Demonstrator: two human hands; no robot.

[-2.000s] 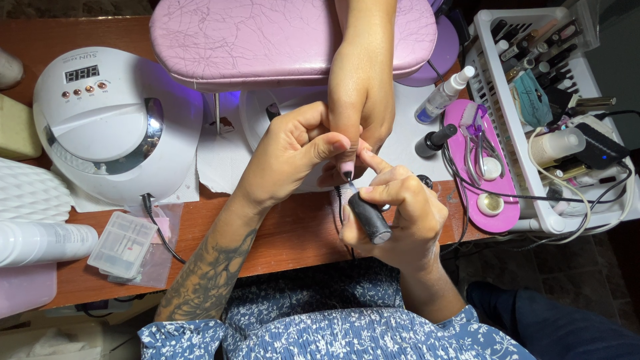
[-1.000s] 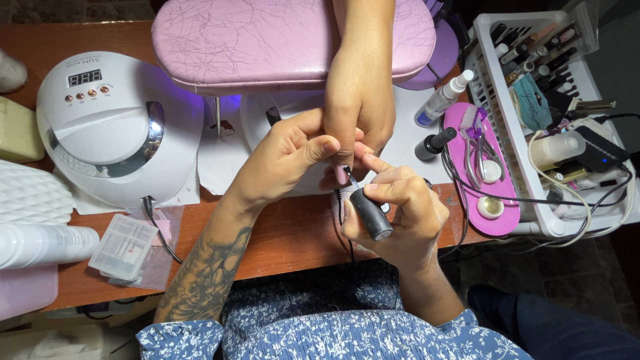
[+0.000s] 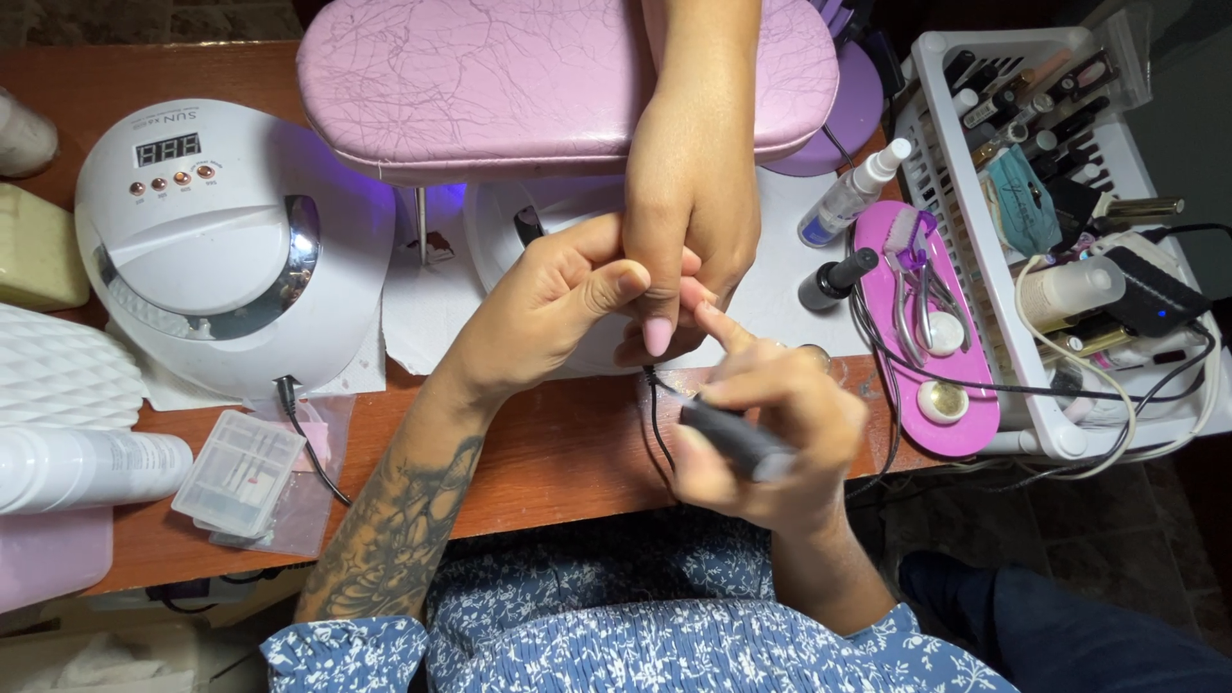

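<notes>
Another person's hand reaches down over a pink padded armrest, its thumb pointing toward me with a glossy pink nail. My left hand holds that hand from the left, near the base of the thumb. In my right hand is the black cap of a nail polish brush, blurred, a little below and right of the thumbnail. A finger of my right hand touches the other person's fingertips. The brush's bristles cannot be made out clearly. A black polish bottle stands upright to the right.
A white nail lamp stands left, near a clear plastic case. A spray bottle, a pink tray with metal nippers and a white basket of bottles are at right. Black cables cross the tray and basket.
My right hand with the brush has moved down and away from the thumbnail, where the brush tip was a second ago. My left hand still holds the other person's hand.
</notes>
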